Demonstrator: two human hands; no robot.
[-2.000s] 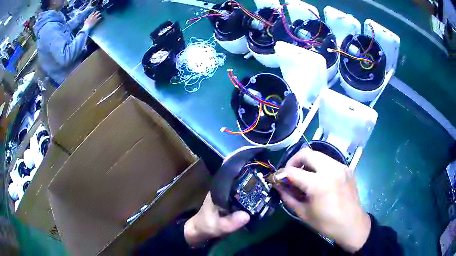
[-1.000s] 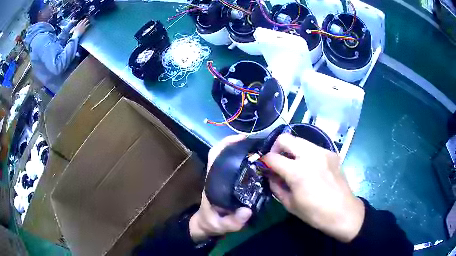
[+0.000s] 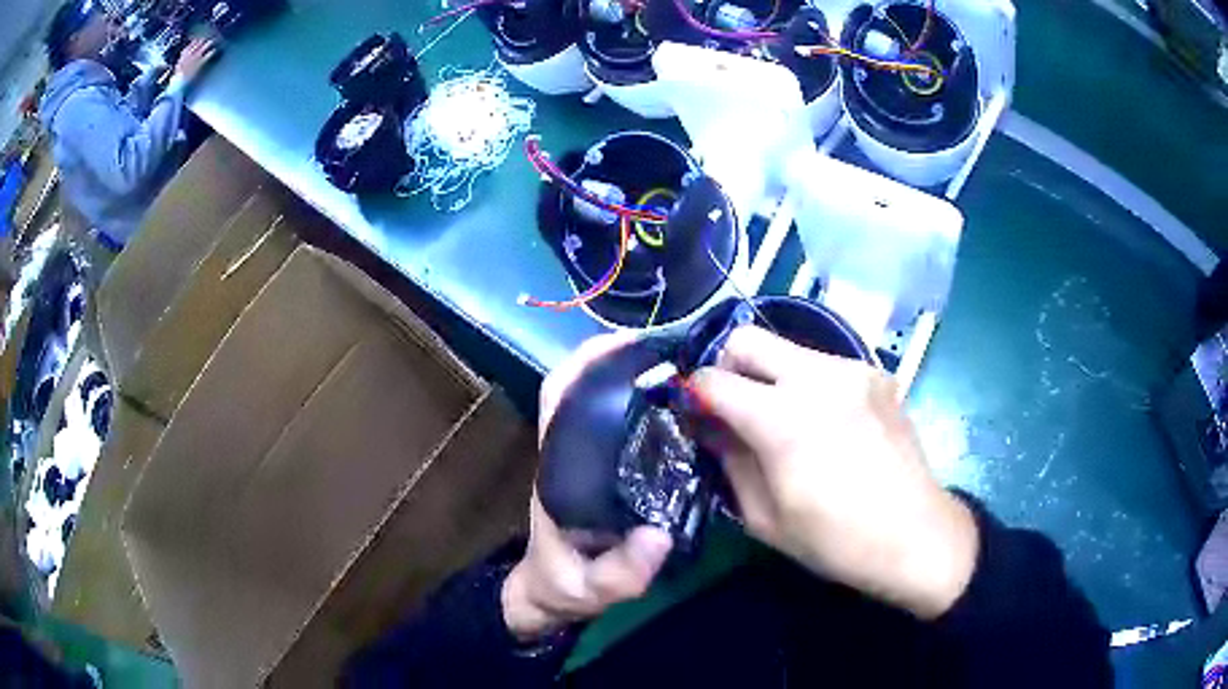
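Observation:
My left hand (image 3: 582, 565) holds a black camera head (image 3: 587, 438) from the left and below, its open back turned to the right. The main board (image 3: 657, 464) shows in the opening. My right hand (image 3: 835, 471) pinches thin wires with a white plug connector (image 3: 656, 377) at the board's upper edge; the fingertips are blurred and partly hide the wires. Whether the plug is seated I cannot tell. A white camera housing (image 3: 808, 320) is just behind my right hand, partly covered by it. Another housing (image 3: 646, 307) with wire harness leads (image 3: 626, 256) rising from it stands beyond the head.
More white housings (image 3: 916, 155) with wires stand at the back right. Loose black heads (image 3: 361, 146) and a tangle of white cord (image 3: 465, 132) lie at the bench's back left. A large open cardboard carton (image 3: 296, 458) is left of the bench. A person in a grey hoodie (image 3: 115, 141) works farther down.
The view has shifted, so the bench items sit further up and left. The head has turned in my left hand, showing more of its black shell. My right hand stays at the board's edge with the wires.

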